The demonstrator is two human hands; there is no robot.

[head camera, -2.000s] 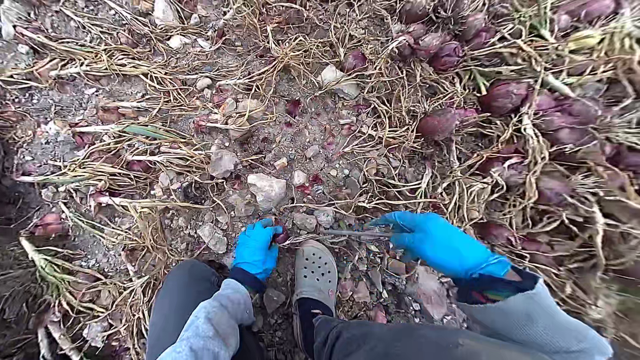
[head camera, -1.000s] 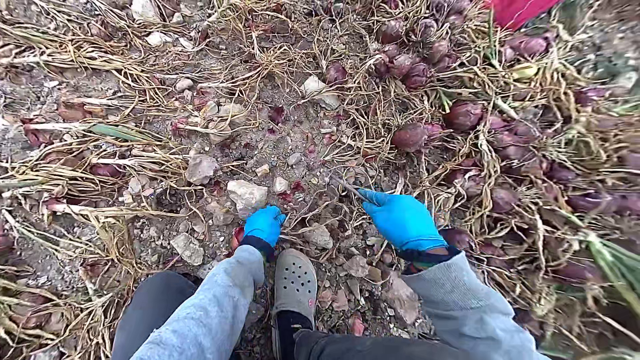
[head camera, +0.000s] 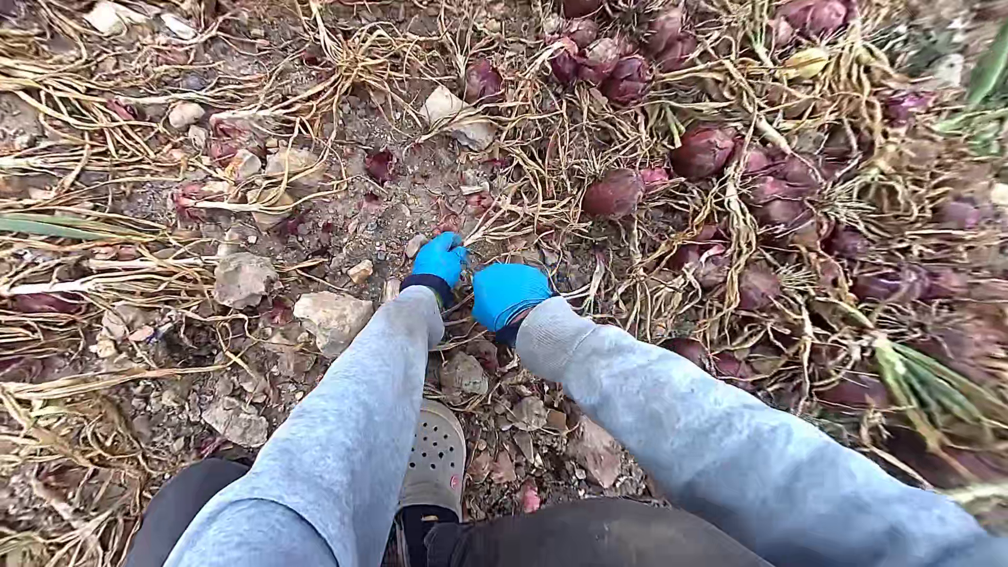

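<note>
My left hand [head camera: 439, 261], in a blue glove, reaches down to the soil in the middle of the view, beside some dry onion stalks [head camera: 484, 228]. Close to its right is my right hand [head camera: 508, 295], gloved in blue too, with its back turned up and its fingers hidden. Whether either hand grips anything cannot be seen. A red onion [head camera: 614, 194] lies on the ground up and to the right of my hands, and a piece of red onion skin [head camera: 380, 165] lies up and to the left.
Many red onions [head camera: 703, 152] with dry leaves cover the right side. Pale stones [head camera: 334, 319] lie left of my hands, and another stone [head camera: 465, 373] is just below them. My clog [head camera: 435, 457] stands on stony soil. Dry stalks [head camera: 71, 287] spread across the left.
My hands, apart in the earlier frames, are now close together. The thin tool seen in my right hand earlier is out of sight now. Both forearms reach farther forward.
</note>
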